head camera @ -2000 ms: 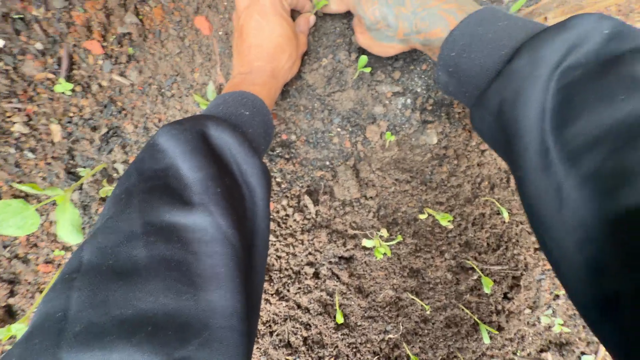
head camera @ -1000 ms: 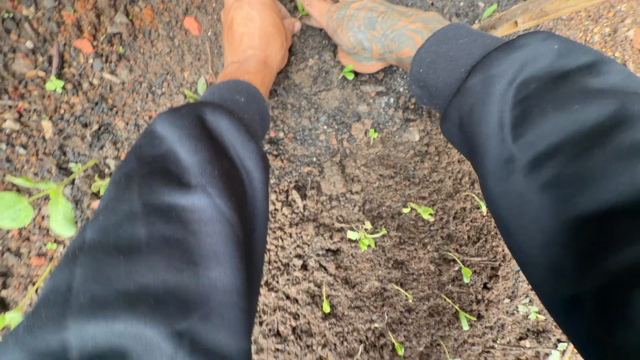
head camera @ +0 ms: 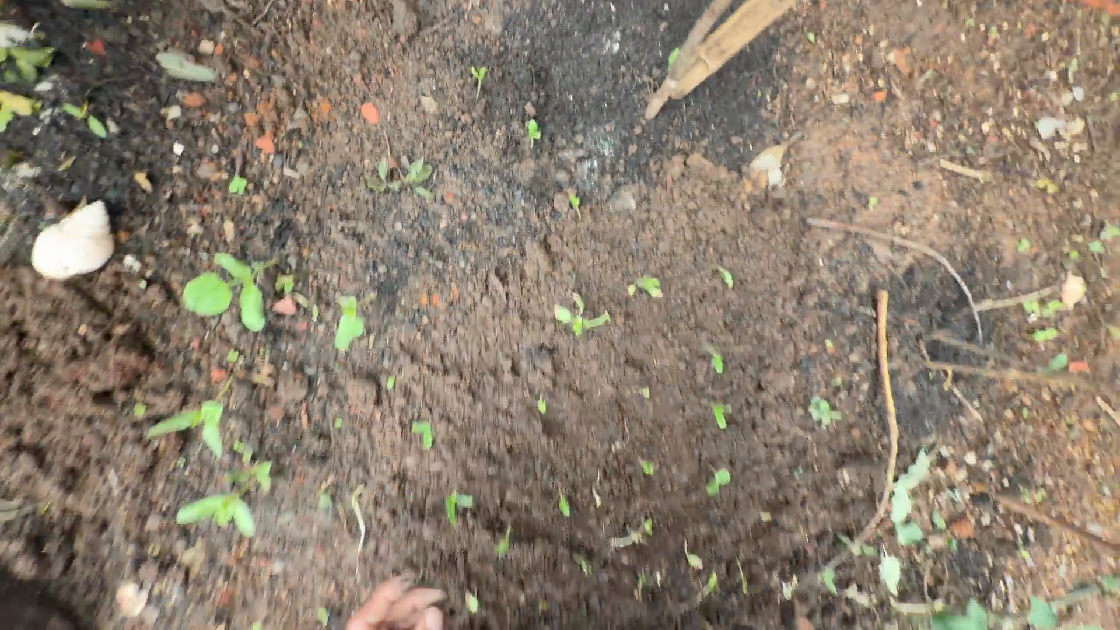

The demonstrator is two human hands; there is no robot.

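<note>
Only the blurred fingers of one hand, seemingly my left hand point(head camera: 398, 605), show at the bottom edge, left of centre, over the soil; whether they hold anything cannot be told. My right hand is out of view. Small green seedlings stand or lie across the brown soil point(head camera: 490, 350): one point(head camera: 479, 77) upright near the top, another point(head camera: 534, 131) just below it, and a leafier one point(head camera: 580, 319) near the middle. Several more are scattered lower down, one point(head camera: 423, 433) above the fingers.
A split wooden stick point(head camera: 735, 44) reaches in from the top. A white snail shell point(head camera: 74, 242) lies at the left near broad-leaved plants point(head camera: 210, 295). Curved dry twigs point(head camera: 887, 394) and fallen leaves lie at the right, among pebbles and red fragments point(head camera: 370, 113).
Both hands and the dark sleeves have left the upper soil; only some fingers show at the bottom now. A seedling stands near where the hands were. The view has shifted and shows more ground.
</note>
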